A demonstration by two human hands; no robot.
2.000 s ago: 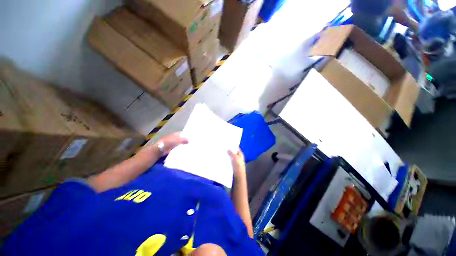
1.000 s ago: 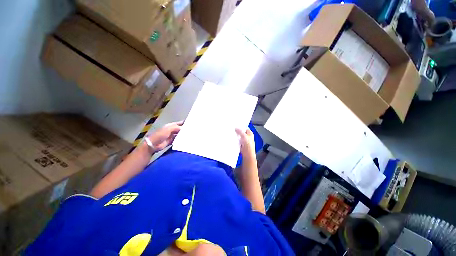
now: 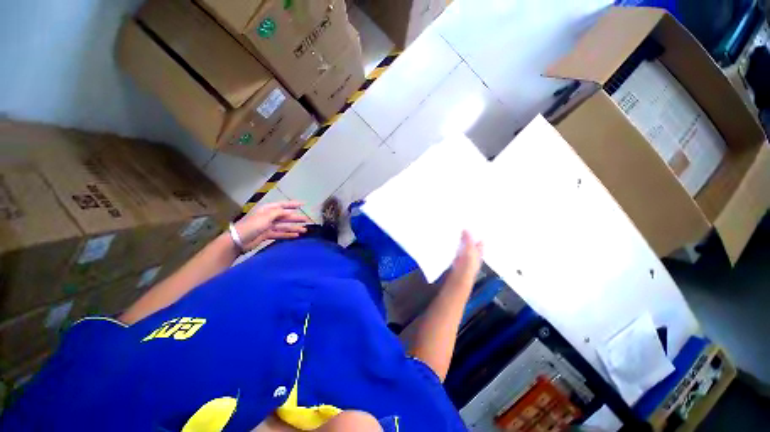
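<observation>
White paper sheets [image 3: 431, 202] are held by my right hand [image 3: 469, 253] at their lower right edge, in front of my body and beside the white worktable [image 3: 591, 245]. Any print on the sheets is washed out by glare. My left hand [image 3: 272, 223] is off the sheets, to their left, in front of my waist. It holds nothing visible, and its fingers are extended and slightly apart.
An open carton [image 3: 629, 139] with a pale printed item inside stands on the worktable's far end. Loose paper [image 3: 635, 359] lies on the table. Closed cartons [image 3: 203, 76] stand along the wall behind striped floor tape [image 3: 333, 124]. More cartons [image 3: 101, 202] are at left. An orange part [image 3: 540, 407] is below.
My left hand has let go of the sheets. My right hand has moved right with them, towards the worktable. The view has shifted, and the open carton appears larger.
</observation>
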